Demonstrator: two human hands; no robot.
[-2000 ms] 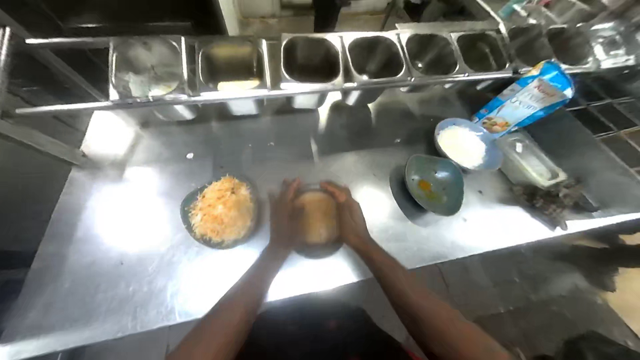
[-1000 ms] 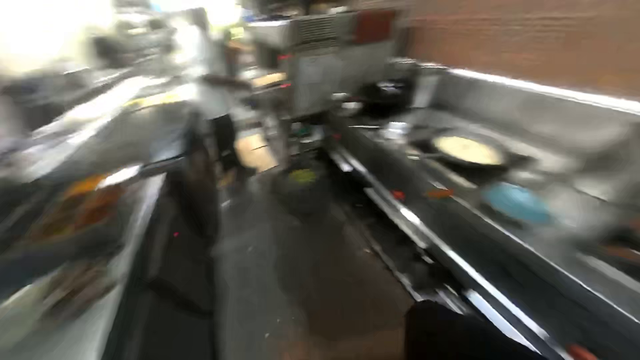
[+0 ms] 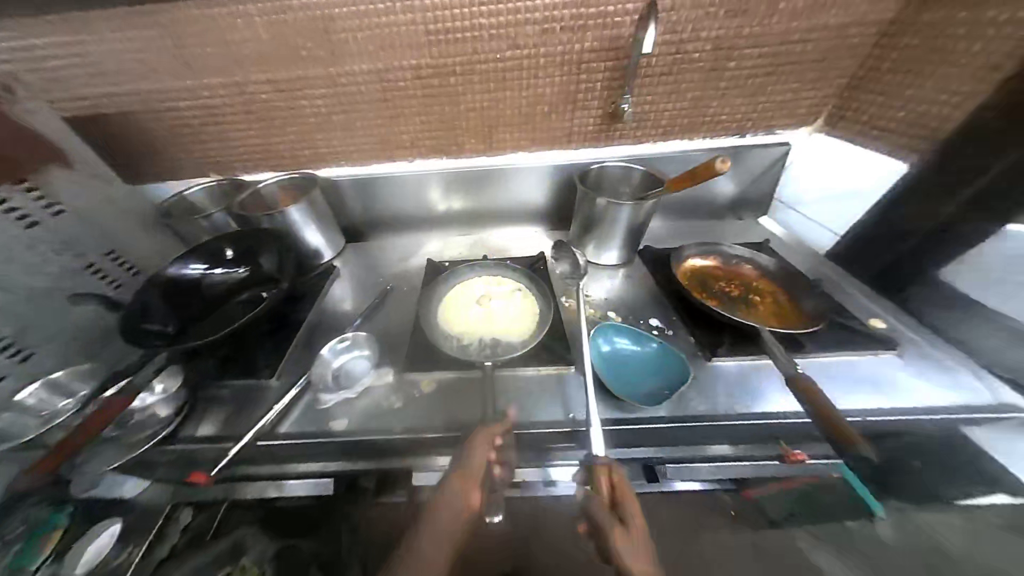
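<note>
At the middle burner sits a frying pan holding a pale yellow, round layer of food. My left hand is at the pan's handle, thumb raised and fingers curled beside it; whether it grips is unclear from the blur. My right hand is closed around the wooden grip of a long metal ladle, whose bowl rests near the burner's right edge. A teal bowl stands just right of the ladle's shaft.
On the right burner is a pan of reddish-brown sauce. A steel pot with a wooden-handled utensil stands behind. To the left are a black wok, a steel pot and a long-handled ladle. A tap projects from the tiled wall.
The view has swung from a steel counter to the stove. Two seconds ago both hands were around a round container; now my right hand holds a ladle and my left is at the pan handle.
</note>
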